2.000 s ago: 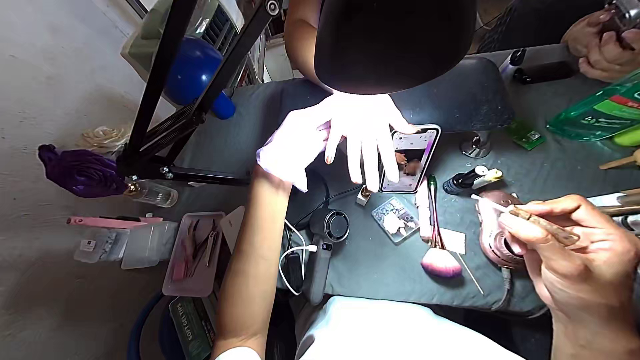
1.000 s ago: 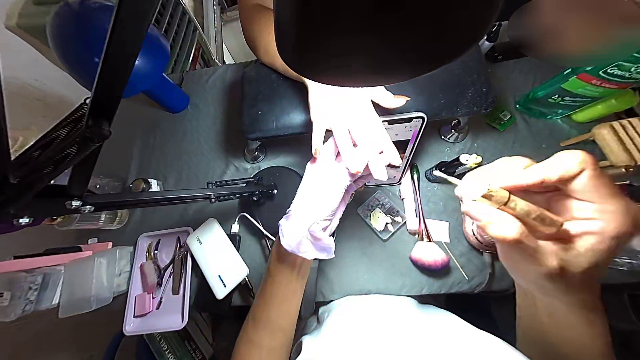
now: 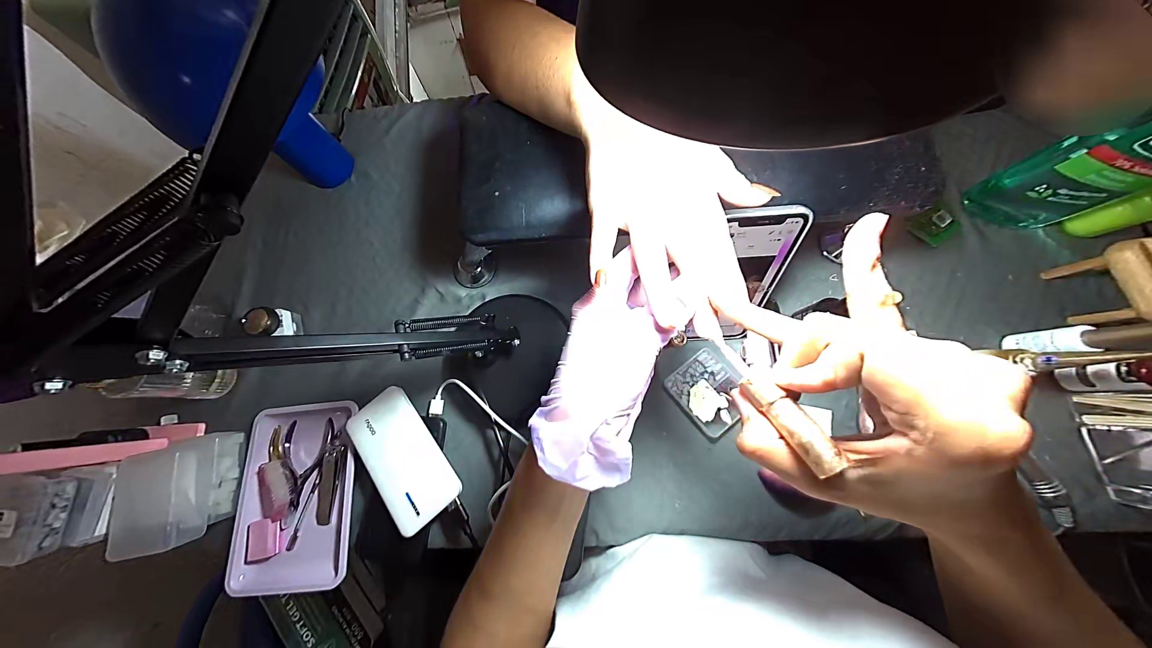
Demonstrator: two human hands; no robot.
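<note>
My left hand (image 3: 607, 369), in a pale purple glove, has its fingers around a fingertip of another person's hand (image 3: 661, 198). That hand is spread palm down under a bright light and looks overexposed. Between thumb and fingers, my right hand (image 3: 900, 396) holds a slim brush with a thick brown handle (image 3: 796, 432). Its pale tip lies close to the fingertips at my left hand; glare hides whether they touch. Beneath the hands is a smartphone (image 3: 774, 243) with a lit screen. A small clear box (image 3: 706, 396) with pale pieces sits just below.
A black padded armrest (image 3: 522, 180) supports the other person's arm. A black lamp head (image 3: 792, 63) hangs over the top. At left lie a purple tray (image 3: 238, 540) of nippers and tools and a white power bank (image 3: 405, 463). A green bottle (image 3: 1044, 184) lies at right.
My right hand has moved left, bringing the brush to the other person's fingers. The view has shifted and now lies closer. My left hand still holds onto the other person's hand.
</note>
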